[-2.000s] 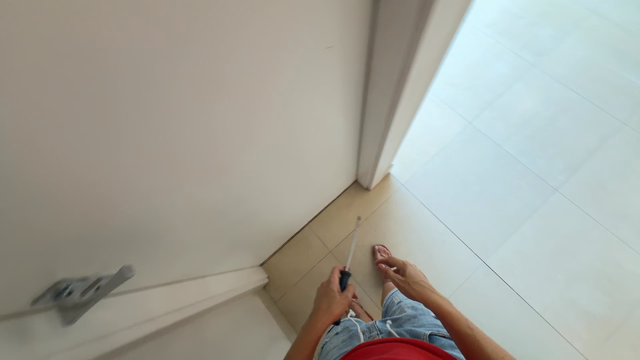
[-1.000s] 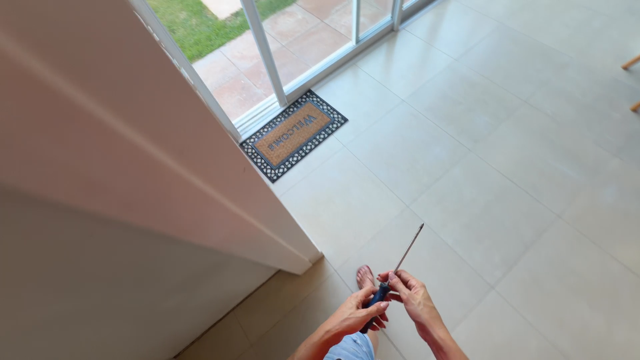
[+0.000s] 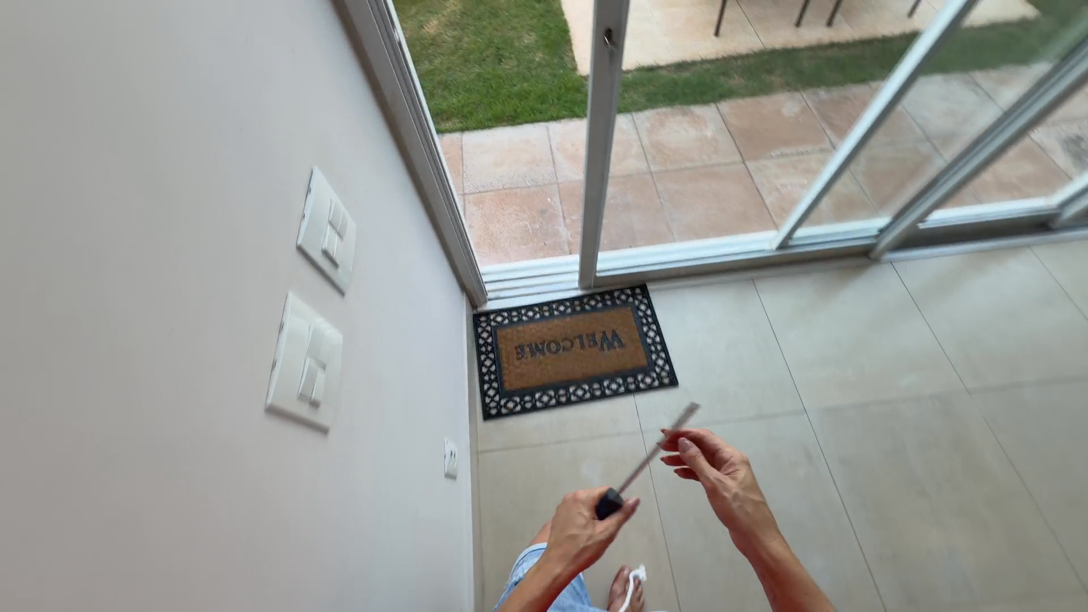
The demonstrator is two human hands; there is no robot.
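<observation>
My left hand (image 3: 586, 531), low in the middle of the view, is closed around the dark handle of a screwdriver (image 3: 650, 463). Its long metal shaft points up and to the right. To the right, my right hand (image 3: 718, 484) has its fingers partly curled beside the shaft near the tip; whether they touch it I cannot tell. On the wall at left are two white switch plates, an upper one (image 3: 327, 229) and a lower one (image 3: 306, 361), both left of my hands. A small white wall plate (image 3: 450, 459) sits lower, near the floor.
A doormat (image 3: 574, 348) with a black patterned border lies on the tiled floor (image 3: 901, 476) by a sliding glass door (image 3: 601, 153). The door stands partly open at its left end. Outside are paving (image 3: 705, 178), grass (image 3: 493, 64) and thin furniture legs. The wall (image 3: 170, 306) runs along the left.
The view has swung from a door with a lever handle to the switch wall and glass door. My right hand, at the screwdriver's shaft near its handle one second ago, is now up near the tip.
</observation>
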